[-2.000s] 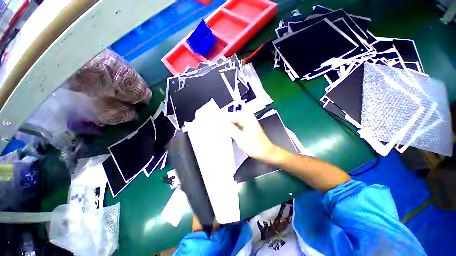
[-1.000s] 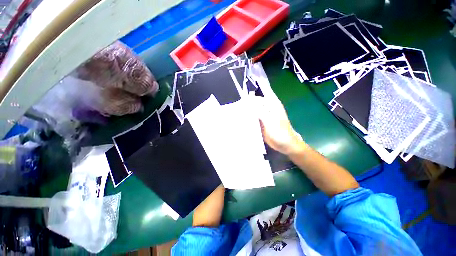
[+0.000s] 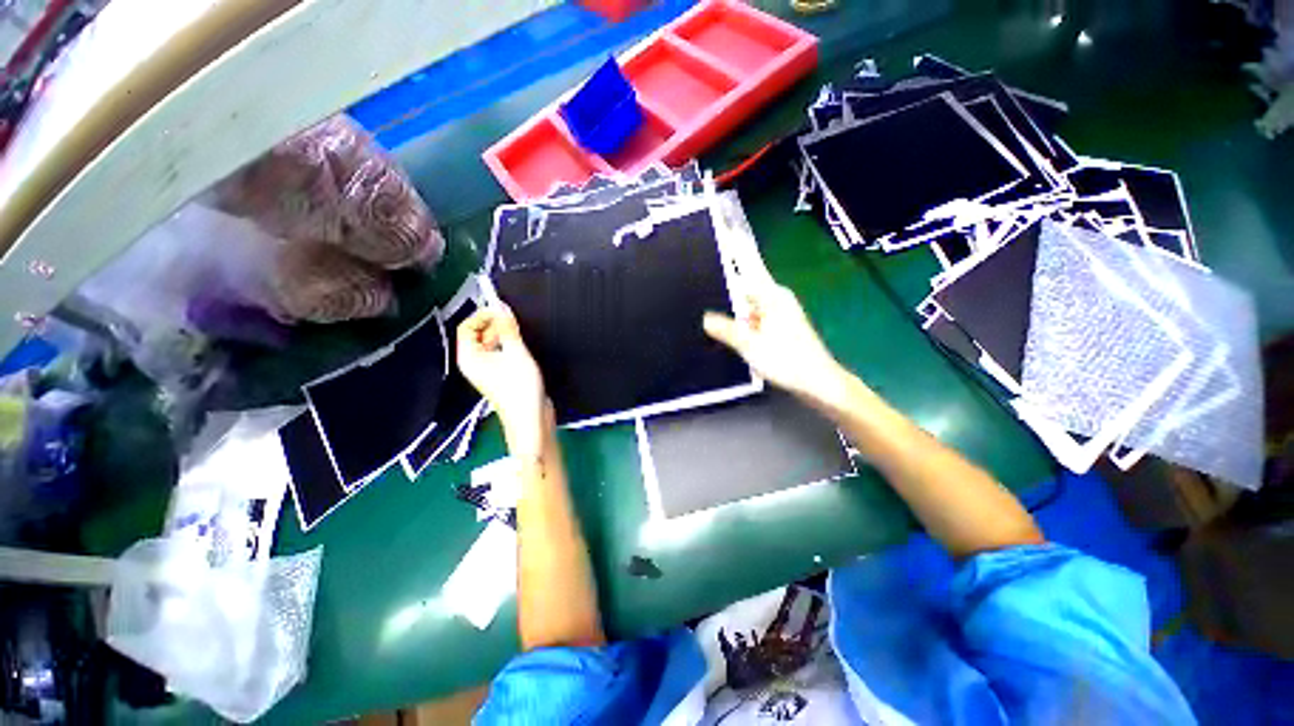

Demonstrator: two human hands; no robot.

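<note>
A black die-cut sheet [image 3: 617,319] with white edges lies over the ragged centre stack [image 3: 603,192]. My left hand [image 3: 497,355] holds its left edge, fingers curled. My right hand [image 3: 773,338] is at its right edge, thumb over the black face; its other fingers are partly hidden or blurred. Another black sheet [image 3: 745,454] lies on the green bench nearer to me. A fanned stack of black sheets [image 3: 376,404] lies left of my left hand.
A red divided tray [image 3: 681,85] with a blue block [image 3: 602,108] stands behind. Stacks [image 3: 922,163] and bubble wrap [image 3: 1107,326] lie at right, with a dark cable nearby. White cards [image 3: 483,574], bagged parts [image 3: 341,213] and another bubble bag [image 3: 213,624] are at left. A pale rail crosses upper left.
The two separate pieces, one black and one white, are no longer held up. A black sheet now lies over the centre stack between my hands. My left hand has moved up and left.
</note>
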